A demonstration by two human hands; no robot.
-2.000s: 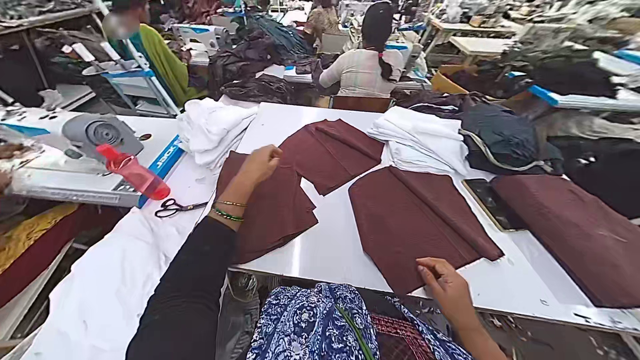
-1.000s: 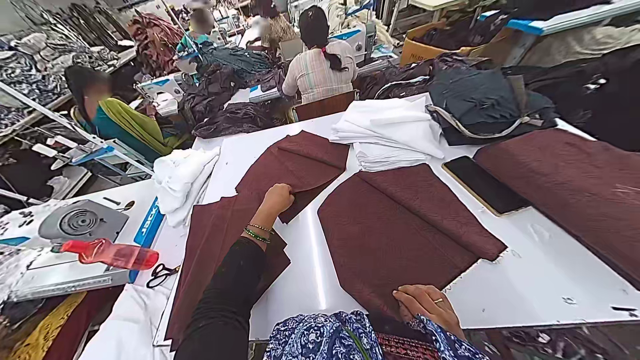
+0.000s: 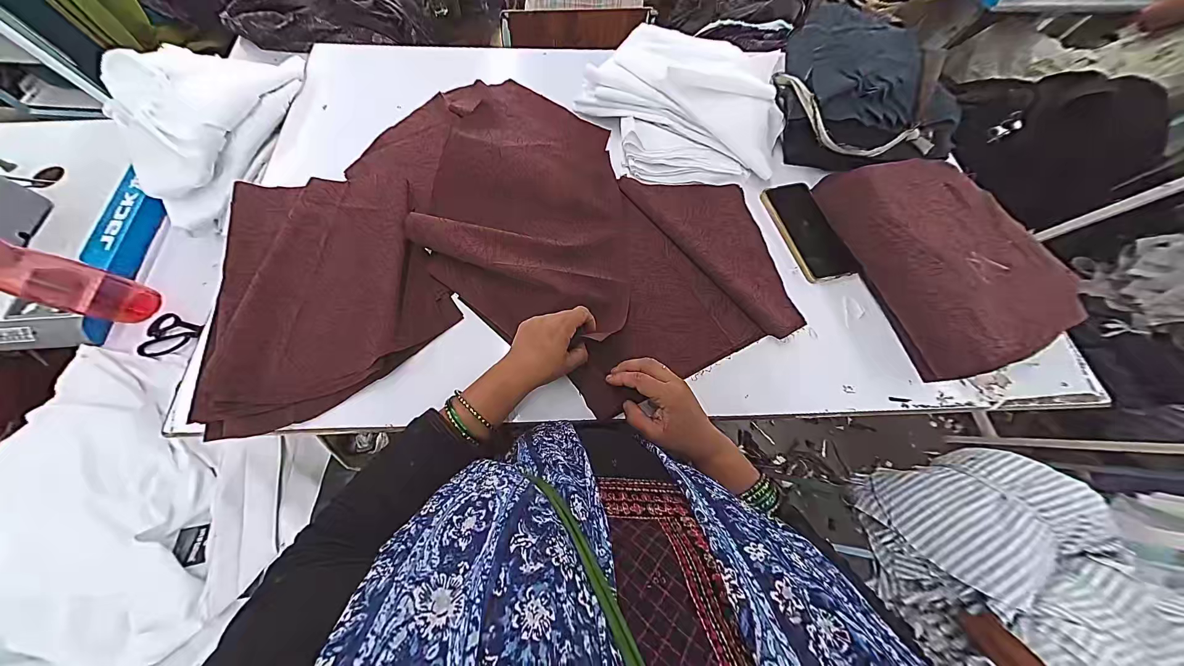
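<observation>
My left hand (image 3: 553,347) pinches the near edge of a maroon fabric piece (image 3: 532,176) lying over other maroon pieces in the middle of the white table. Just right of it, my right hand (image 3: 661,402) is at the near tip of the right-hand maroon piece (image 3: 712,268), thumb and fingers curved; whether it grips the cloth is unclear. A stack of maroon pieces (image 3: 314,296) lies to the left. Another folded maroon stack (image 3: 953,259) lies at the right, beside a dark phone (image 3: 811,231).
Folded white cloth (image 3: 689,102) and a dark bag (image 3: 860,88) stand at the back. At left are a white cloth pile (image 3: 199,120), black scissors (image 3: 169,335), a red bottle (image 3: 79,285) and part of a sewing machine (image 3: 116,240). The white table's near edge (image 3: 786,407) is close to my body.
My left hand has come back toward the near edge, drawing the upper middle maroon piece across the right-hand one. My hands are now close together. The view has tilted down.
</observation>
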